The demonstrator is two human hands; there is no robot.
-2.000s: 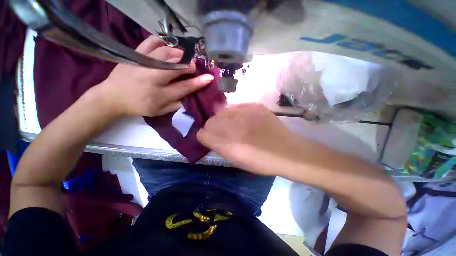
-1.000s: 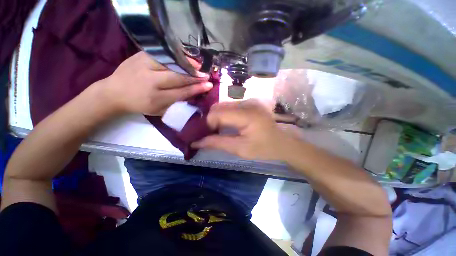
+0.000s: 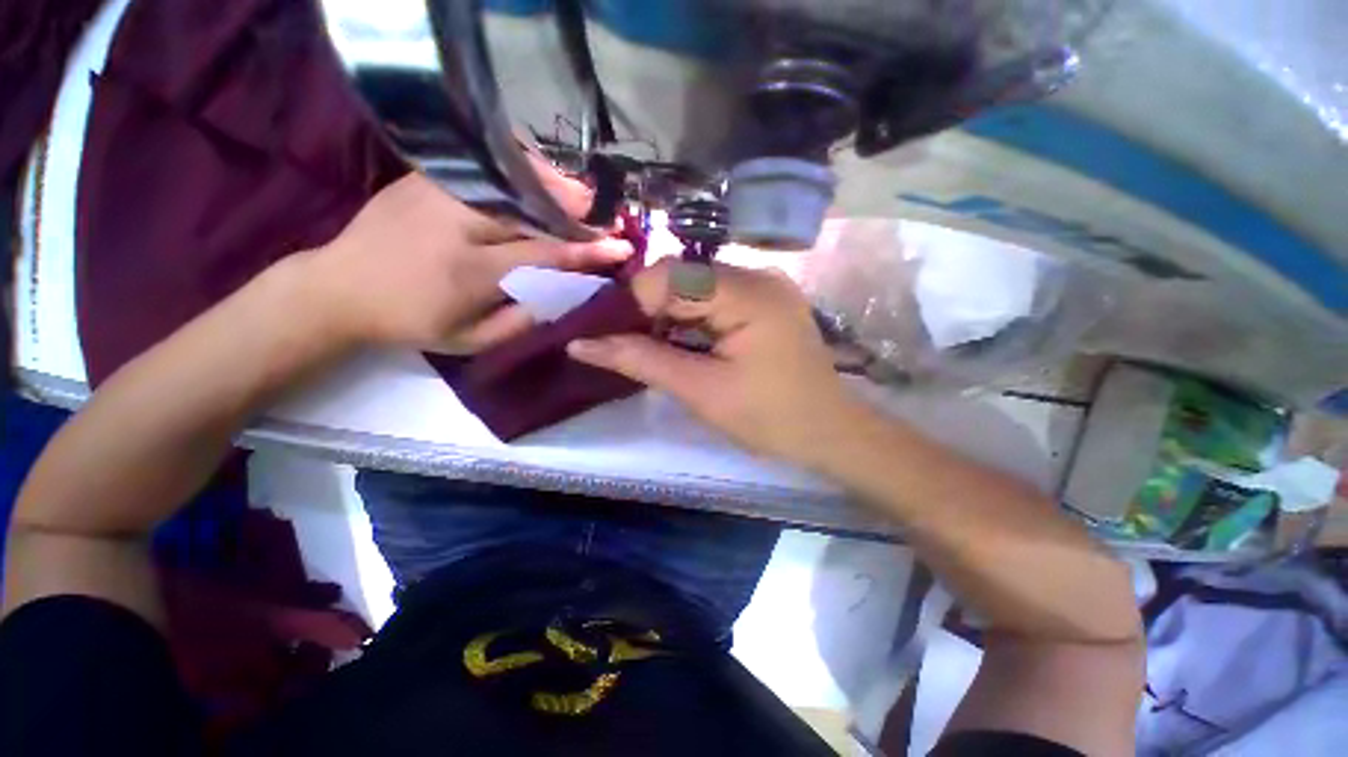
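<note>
A maroon garment piece [image 3: 540, 377] runs from the lit needle area down towards the table's front edge. A white label [image 3: 550, 292] lies against it, partly under my left fingers. My left hand [image 3: 429, 266] presses the maroon cloth beside the presser foot, its fingertips close to the needle. My right hand [image 3: 739, 348] is just right of the needle, thumb and fingers around the maroon cloth's edge. The white sewing machine head [image 3: 946, 163] is above. A curved shiny metal arm [image 3: 495, 133] hides part of my left fingers.
More maroon cloth [image 3: 207, 192] spreads over the left of the table. A clear plastic bag [image 3: 961, 296] with something white inside is right of the needle. A tray [image 3: 1116, 436] with a green patterned packet is at the far right. White-grey cloth [image 3: 1242, 666] is at lower right.
My right hand has moved up to the needle area. The maroon piece's lower end has spread flatter, and the white label is more covered. The camera view has shifted since the first frame.
</note>
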